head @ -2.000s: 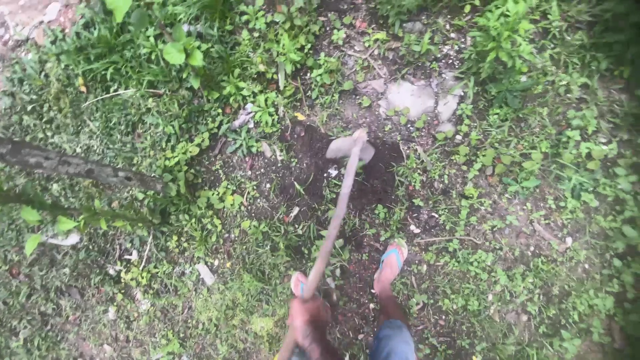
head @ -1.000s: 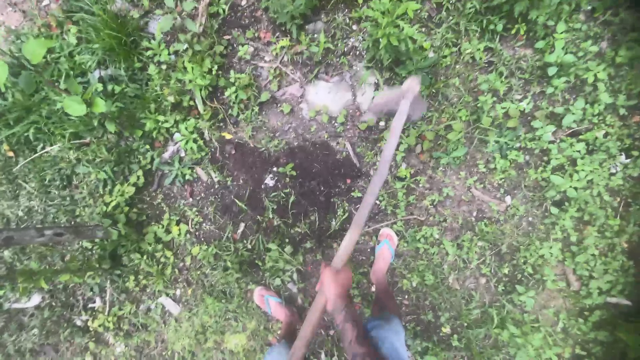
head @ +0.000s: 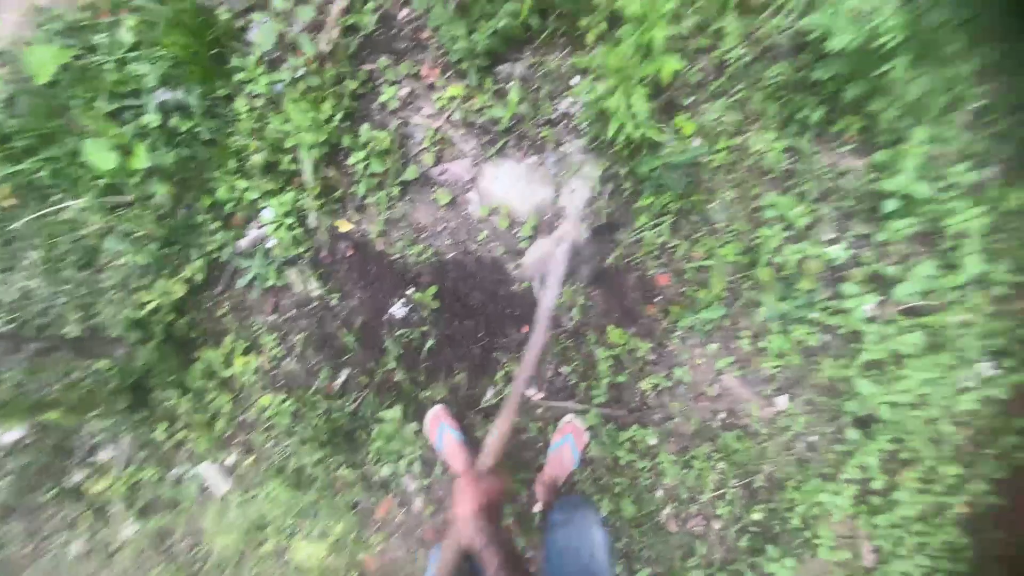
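My right hand (head: 480, 496) is closed around the wooden handle of a hoe (head: 532, 344), low in the view, between the two feet in flip-flops. From the hand the handle slants up and to the right. Its blade (head: 548, 256) is motion-blurred and is at the ground, just below a pale stone (head: 516, 188). Dark loose soil (head: 472, 308) lies to the left of the blade, and a smaller dark patch (head: 624, 296) to its right. My left hand is not in view; the handle's lower end runs off the bottom edge.
Low weeds (head: 800, 280) and grass surround the bare soil. A flip-flop (head: 446, 436) on the left foot and another (head: 566, 448) on the right foot stand just below the dug patch. A thin stick (head: 580, 408) lies close to the right foot. Small pale fragments are scattered about.
The hoe's head has come down from the upper right, beside the pale stone, to the ground below it. Dark soil now shows to the right of the blade, where weeds were.
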